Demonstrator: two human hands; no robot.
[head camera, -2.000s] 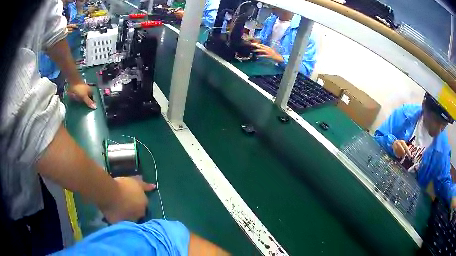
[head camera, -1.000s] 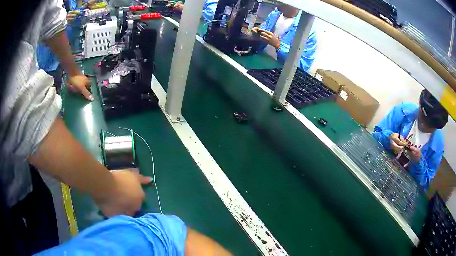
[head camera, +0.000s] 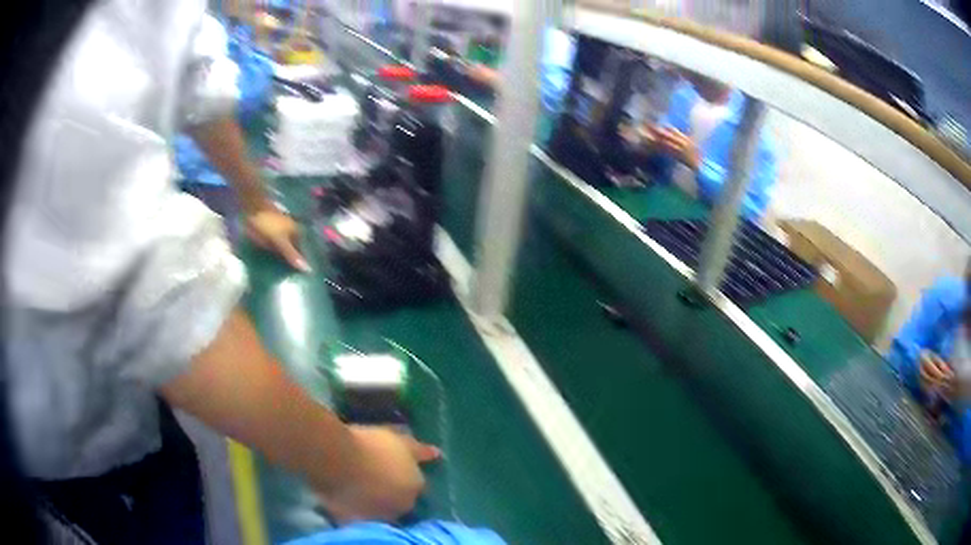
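A silver solder wire reel with green rims sits on the green bench in front of me. Thin pale wire curls from it to the right and down. Another person's hand is just below the reel, one finger pointing right towards the wire; what is under that hand is hidden. A blue sleeve shows at the bottom edge, and no hand of mine shows. The frame is blurred.
The other person in a pale striped shirt leans in at left, second hand on the bench. A black fixture with red handles stands beyond. A white post rises from the rail. Black trays, boxes and blue-clad workers are across the belt.
The view has swung, so the scene sits further right and lower. The blue sleeve shows less, and the bare forearm beside it is out of the picture. The other person's hand stays below the reel.
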